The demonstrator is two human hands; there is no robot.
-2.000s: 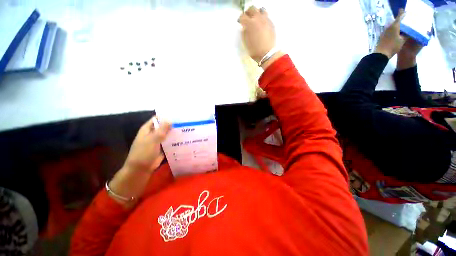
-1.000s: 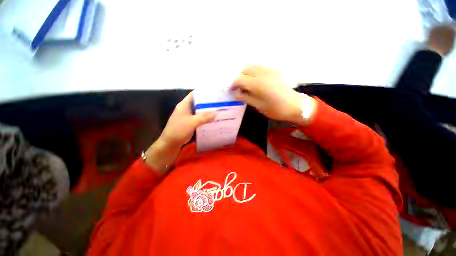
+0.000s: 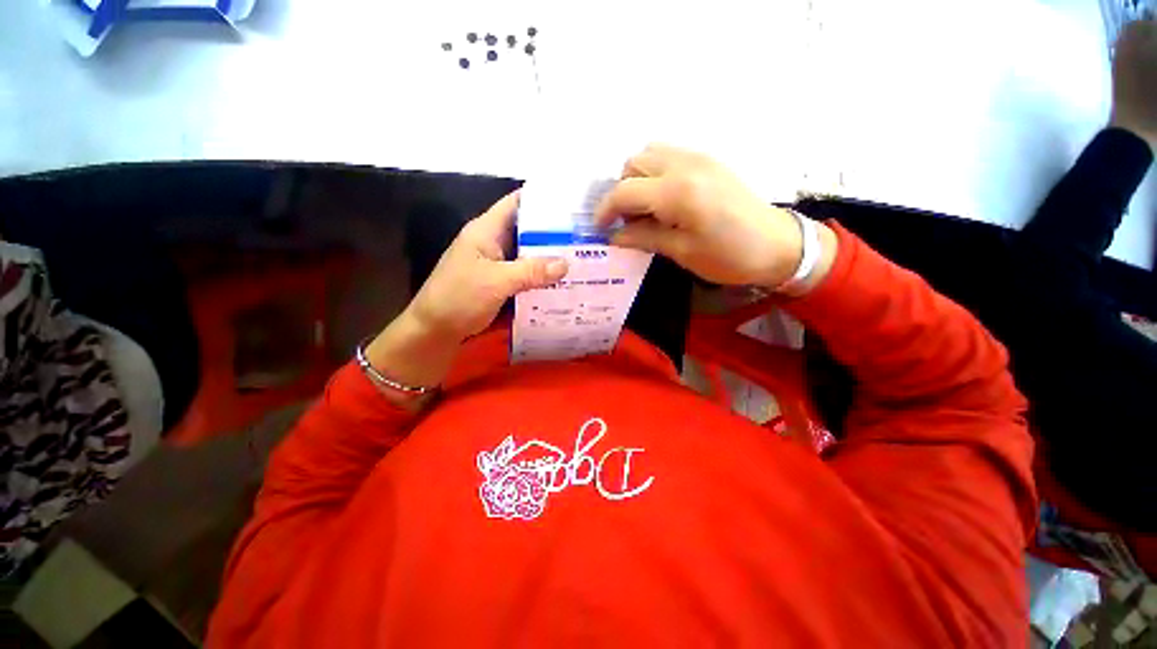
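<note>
A white printed retail box (image 3: 577, 304) with a blue band near its top is held over my lap at the table edge. My left hand (image 3: 476, 279) grips its left side, thumb across the printed face. My right hand (image 3: 698, 218) is at the box's upper right, fingertips bent over the blue band. A small greyish, see-through patch shows by those fingertips; I cannot tell whether it is a separate piece held by them.
Several small dark parts (image 3: 492, 48) lie on the white table (image 3: 317, 108). Blue-and-white boxes (image 3: 165, 15) are at the upper left. Another person's dark sleeve (image 3: 1091, 178) and hand are at the right. A red stool (image 3: 254, 336) stands below the table at left.
My right hand has come from the far table surface to the top of the box. The view has shifted, so the small dark parts sit higher and further right.
</note>
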